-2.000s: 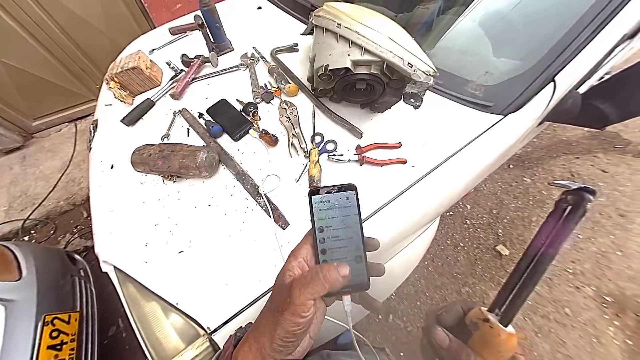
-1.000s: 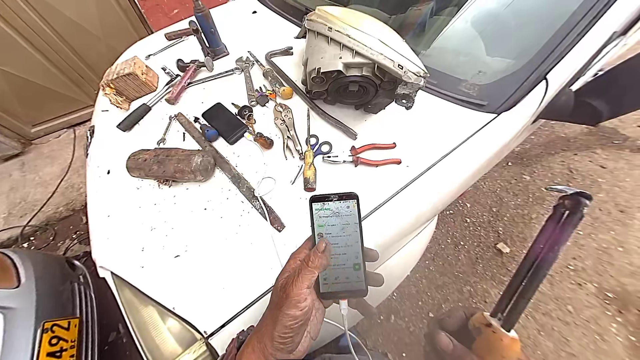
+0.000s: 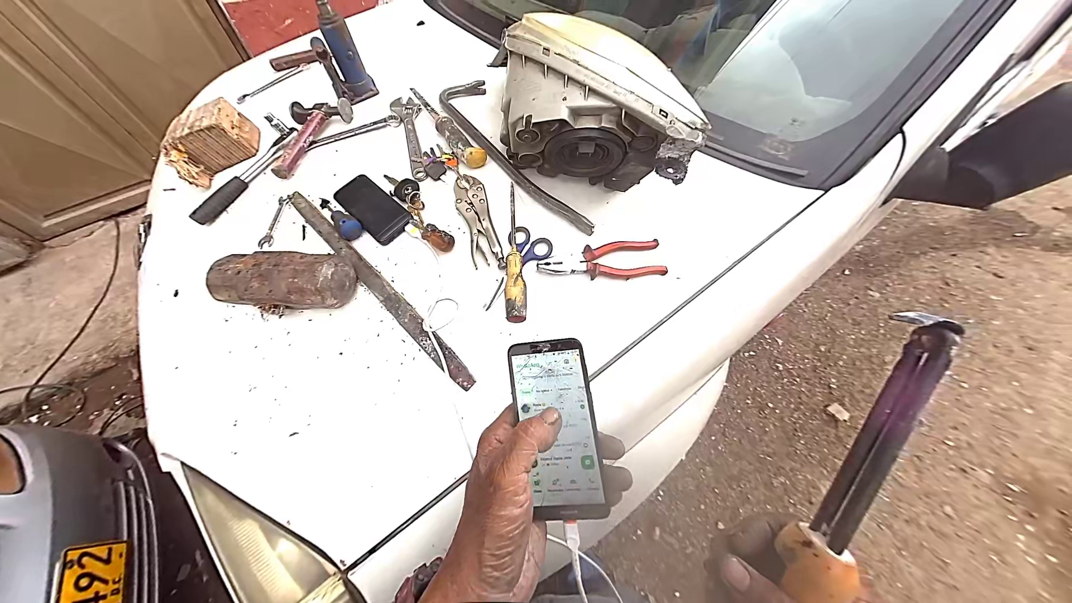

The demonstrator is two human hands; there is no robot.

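A smartphone (image 3: 563, 435) with a lit screen rests in my left hand (image 3: 504, 494), the fingers around its back and the thumb on the glass; a white cable runs from its lower end. At the lower right my right hand (image 3: 745, 557) grips a tool with an orange handle (image 3: 816, 565), a dark shaft and a flat metal tip. Beyond the phone, on the white car hood (image 3: 335, 444), lie a yellow-handled screwdriver (image 3: 515, 289), blue-handled scissors (image 3: 536, 247), red-handled pliers (image 3: 615, 260) and locking pliers (image 3: 477, 218).
A headlight unit (image 3: 586, 100) stands near the windshield beside a bent pry bar (image 3: 519, 172). Leftward are a second phone (image 3: 373, 208), a rusty cylinder (image 3: 280, 280), a flat metal bar (image 3: 385, 293), a wooden block (image 3: 213, 138), a hammer (image 3: 306, 138) and a bottle jack (image 3: 345, 54).
My left thumb has moved over the phone's screen, up from its lower part two seconds ago. The view on the phone's screen has changed slightly. My right hand keeps its hold on the tool.
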